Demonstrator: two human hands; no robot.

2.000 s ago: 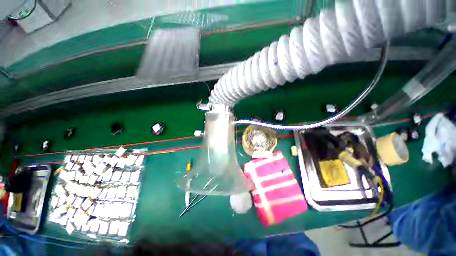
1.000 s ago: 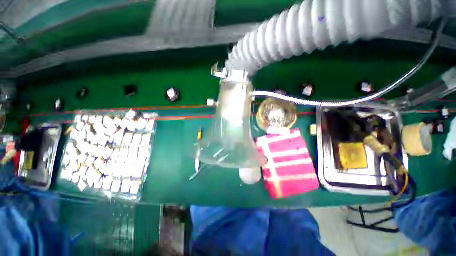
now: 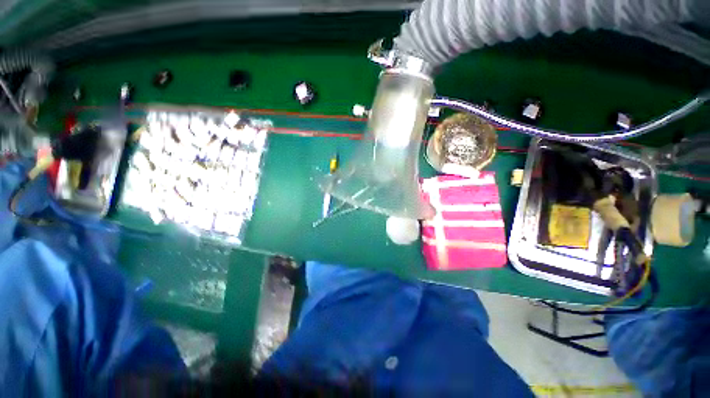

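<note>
Neither of my hands is in view. In front of me the clear flared hood (image 3: 385,167) hangs over the green mat. Tweezers (image 3: 336,215) lie partly beneath it, beside a slim pen-like tool with a yellow end (image 3: 333,165). A folded pink-red cloth with white stripes (image 3: 465,221) lies right of the hood, with a round silvery bowl (image 3: 462,144) behind it. The soldering iron (image 3: 615,218) rests in the metal tray (image 3: 529,263) beside a yellow sponge (image 3: 569,225). White components (image 3: 198,171) are massed on a clear tray at the left.
A ribbed duct (image 3: 506,31) and a thin shiny flexible tube (image 3: 537,128) cross above the bench. Black modules (image 3: 304,92) stand in a row behind. A beige roll (image 3: 673,220) stands at the right. People in blue sleeves (image 3: 47,303) are at both sides; another tray (image 3: 97,183) is far left.
The view has tilted down and shifted, so the bench sits higher in the picture and more blue clothing shows below. The bench items look unmoved.
</note>
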